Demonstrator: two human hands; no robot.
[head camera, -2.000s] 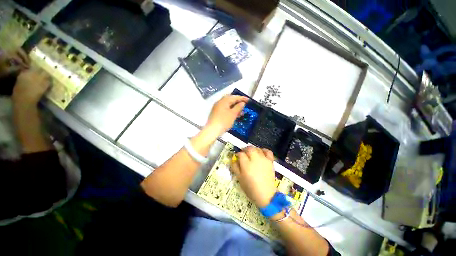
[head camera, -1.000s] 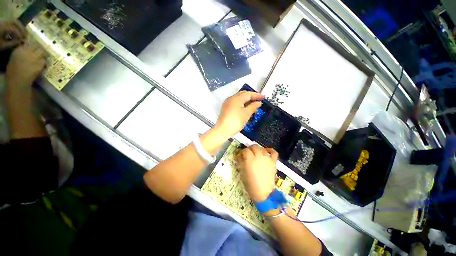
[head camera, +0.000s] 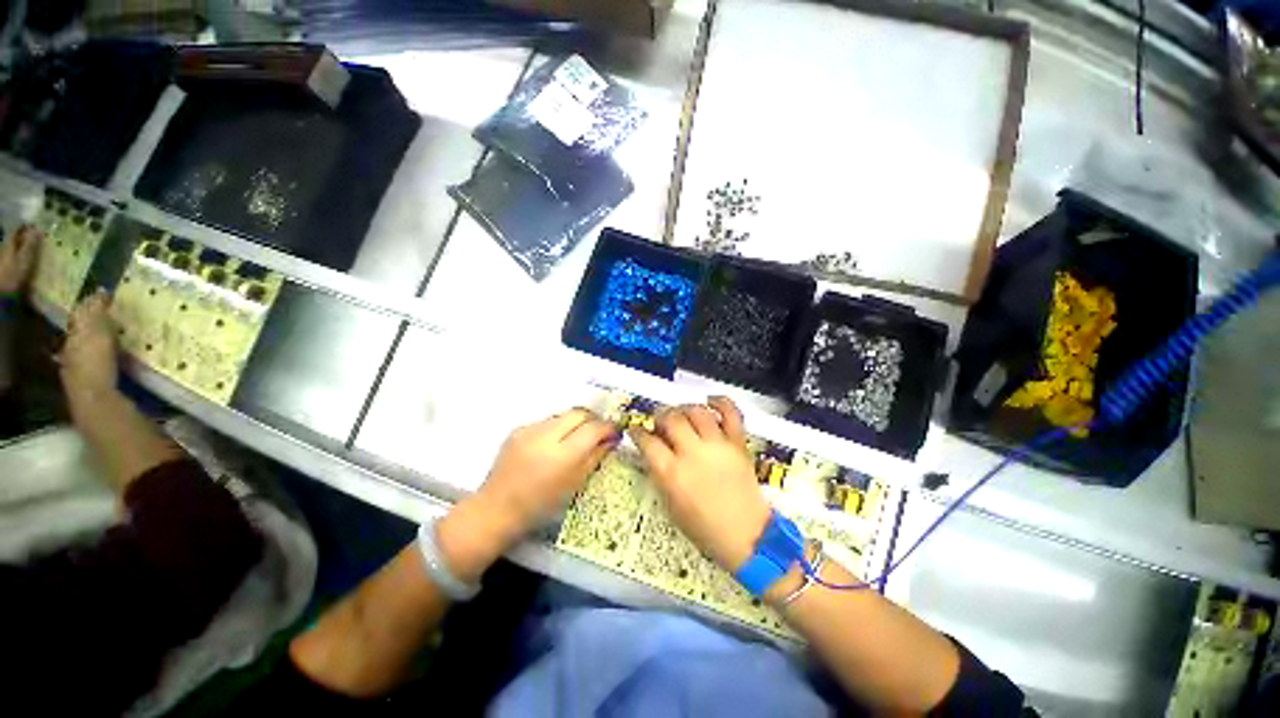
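Note:
A cream-yellow circuit board panel (head camera: 618, 533) lies on the rails in front of me, with dark and yellow parts along its far edge. My left hand (head camera: 548, 470), with a whitish band, is at the panel's far left corner, fingertips pinched together; what is between them is too small to tell. My right hand (head camera: 702, 470), with a blue wrist strap (head camera: 771, 554), is beside it over the far edge, fingers bent. Whether it holds a part is hidden. Just beyond is the three-compartment parts tray (head camera: 680, 368) with blue components (head camera: 639, 309), small black components (head camera: 744, 334) and silver-grey components (head camera: 852, 373).
A deep parts bin (head camera: 1151, 337) with yellow components (head camera: 1074, 337) stands at right, the coiled ground cord (head camera: 1193, 337) crossing it. Beyond are a shallow white tray (head camera: 856, 126) and anti-static bags (head camera: 541, 211). At left, another person's hands (head camera: 87, 344) are at other panels (head camera: 190, 330).
My left hand has moved from the blue components' compartment to the panel, next to my right hand. The view has turned, and the coiled cord now shows over the deep bin.

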